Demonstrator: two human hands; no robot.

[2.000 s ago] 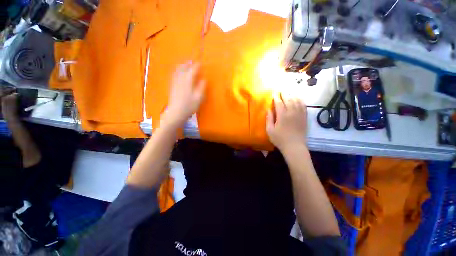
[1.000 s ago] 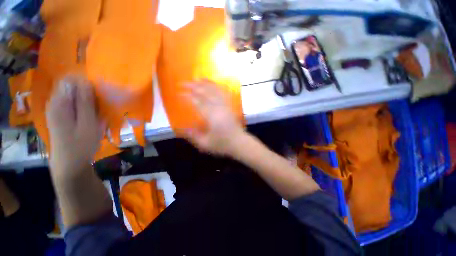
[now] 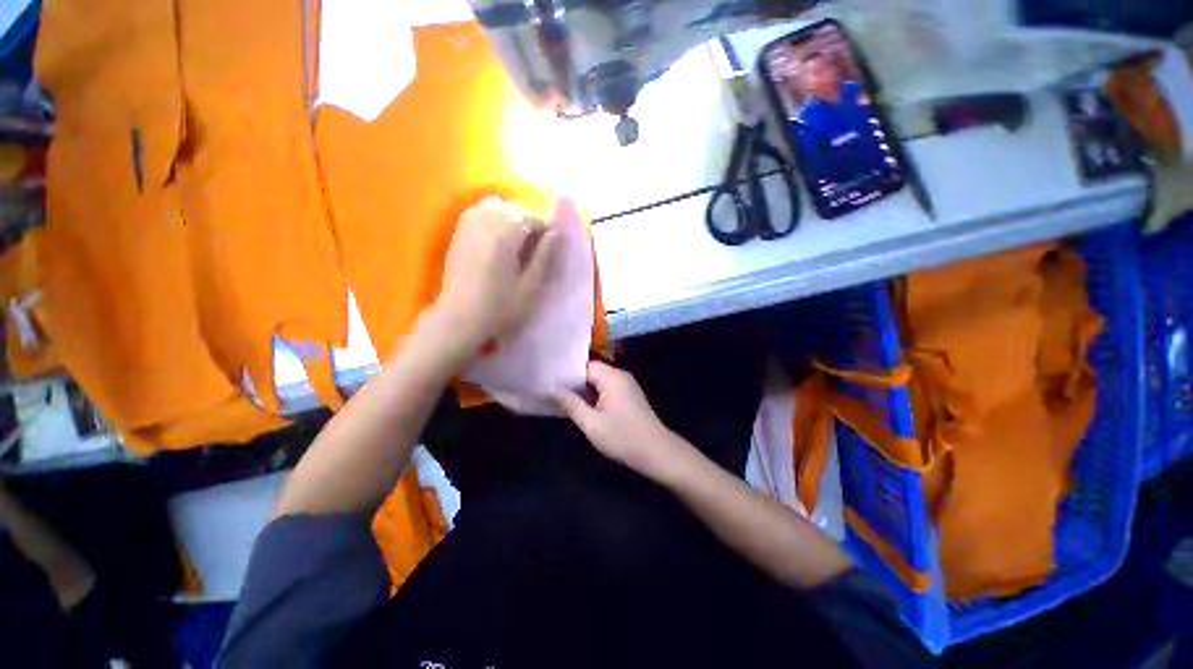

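A pale pinkish piece (image 3: 552, 320) lies over the right edge of an orange panel (image 3: 393, 183) at the table's front edge. My left hand (image 3: 495, 268) holds the pale piece's upper part, fingers bent over it. My right hand (image 3: 615, 416) pinches its lower right corner at the table edge. The sewing machine head (image 3: 589, 46) is above the hands, with a bright lamp glow beside the presser foot area. The needle is hidden by the glare.
Orange panels (image 3: 236, 196) are stacked at the left. Black-handled shears (image 3: 752, 194), a smartphone (image 3: 835, 124), a thin dark tool (image 3: 920, 190) and a maroon-black tool (image 3: 981, 113) lie at the right. A blue basket (image 3: 1112, 523) with orange pieces stands below the table. Another person's arm (image 3: 46, 549) shows at far left.
My left hand has moved right, from the left stack to the pale piece. My right hand has moved from lying on the orange panel down to the pale piece's corner. The view has shifted.
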